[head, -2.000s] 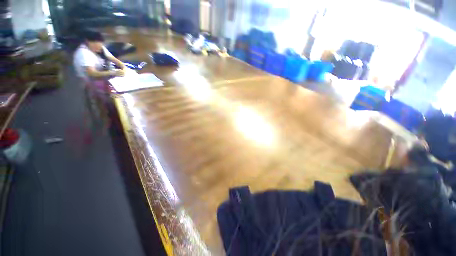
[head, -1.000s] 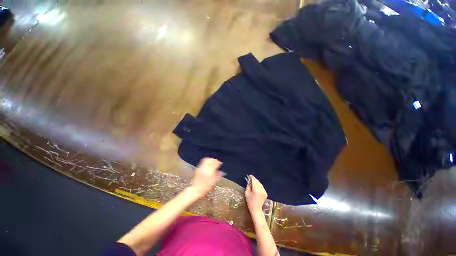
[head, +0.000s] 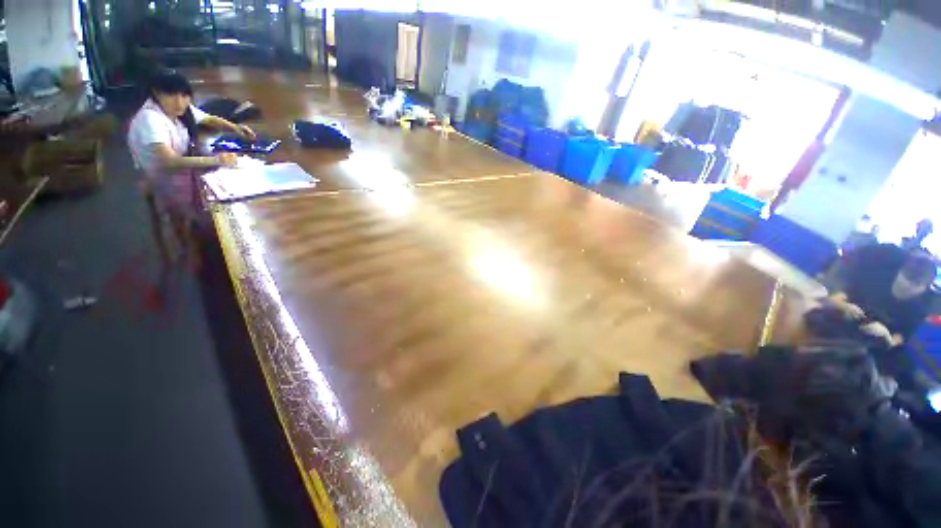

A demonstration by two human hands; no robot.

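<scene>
A dark navy garment (head: 578, 443) lies on the glossy brown table at the bottom of the view, its lower part cut off by the frame. Two cuffs stick out from its far edge, one with a small dot (head: 480, 435) at the left and one (head: 641, 397) further right. Blurred strands of hair hang in front of the garment. Neither of my hands shows in the view, and no snips can be seen.
A heap of dark garments (head: 825, 397) lies at the right. The brown table (head: 413, 340) has a yellow-marked left edge. A person (head: 165, 139) stands at its far left beside white sheets (head: 258, 178). Another person (head: 885, 284) is at the right. Blue bins (head: 590, 160) line the far side.
One second ago the view looked down on the garment with both my hands at its near edge. Now it has swung up along the table, and my hands are out of the picture.
</scene>
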